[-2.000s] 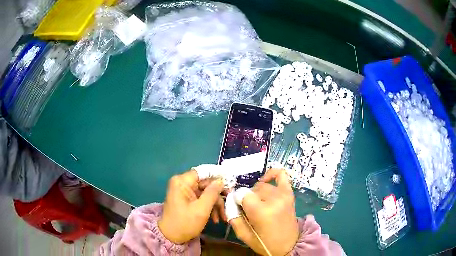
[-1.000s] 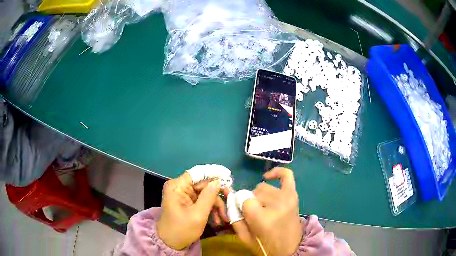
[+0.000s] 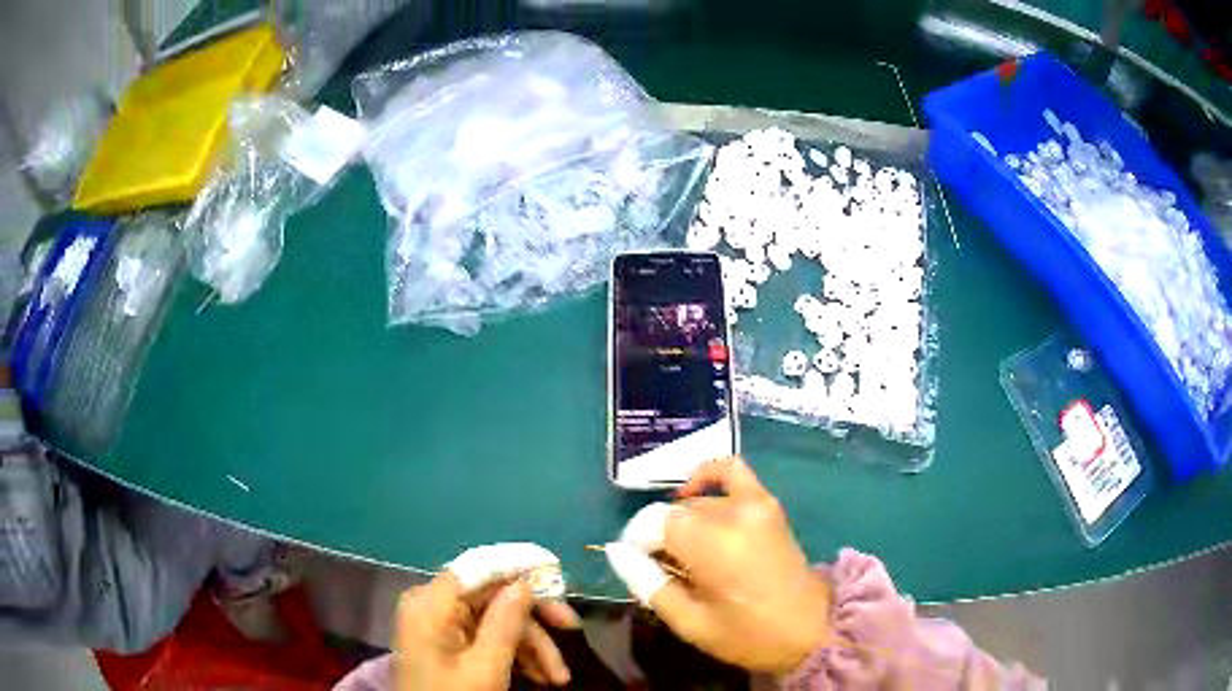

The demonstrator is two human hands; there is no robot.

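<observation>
My left hand (image 3: 480, 628) is at the bottom centre, its wrapped forefinger and thumb closed on a small whitish piece (image 3: 545, 581). My right hand (image 3: 716, 567), also with white finger wraps, is to its right and holds a thin tan stick (image 3: 596, 548) whose tip points left. The hands are apart. White discs (image 3: 865, 277) lie in a clear blister tray (image 3: 921, 452) beyond my right hand. A large clear bag (image 3: 507, 176) of clear pieces lies at the back centre-left. What the left fingers hold is too small to make out fully.
A black phone (image 3: 669, 378) stands just beyond my right hand. A blue bin (image 3: 1067, 290) of whitish-clear pieces is at right, beside a flat clear box (image 3: 1081, 446). A yellow tray (image 3: 176, 122), a small bag (image 3: 243, 203) and a narrow blue tray (image 3: 54, 304) are far left. A red stool (image 3: 223, 648) is lower left.
My hands have moved apart, the left one down and to the left, and the stick tip now shows between them. The camera view has shifted.
</observation>
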